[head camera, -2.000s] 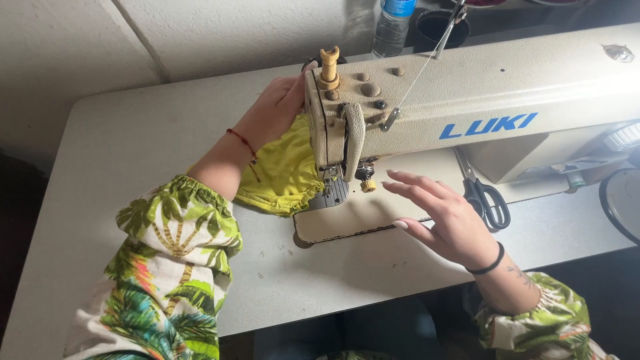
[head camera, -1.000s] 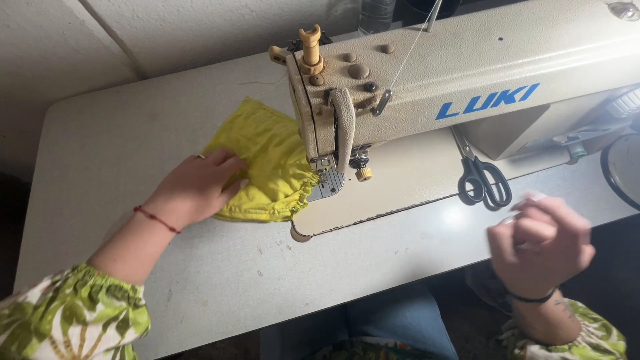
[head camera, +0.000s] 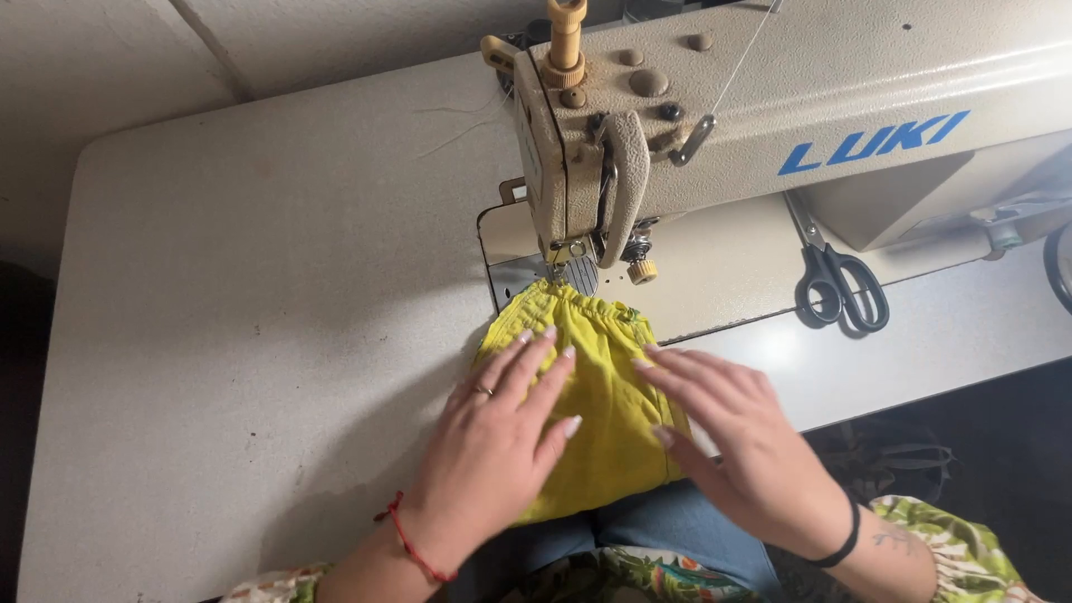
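Observation:
A yellow cloth piece with a gathered edge (head camera: 607, 377) lies in front of the industrial sewing machine (head camera: 712, 100), its narrow gathered end at the presser foot (head camera: 559, 272), and its wide end hangs over the table edge toward my lap. My left hand (head camera: 502, 427) rests on the cloth's left side, fingers spread, palm down. At the cloth's right edge is my right hand (head camera: 737, 435), fingers apart, fingertips at or just over the fabric. Neither hand pinches it. Black-handled scissors (head camera: 840, 289) lie on the machine bed to the right, the blades partly under the arm.
The grey tabletop (head camera: 251, 276) extends to the left of the machine. Loose threads (head camera: 461, 126) lie behind the needle area. A white thread runs down to the guide on the machine's arm. The table's front edge is close to my lap.
The yellow cloth, left of the presser foot a second ago, now lies in front of it. My left hand has moved right with the cloth, and my right hand has come in to the cloth's right side.

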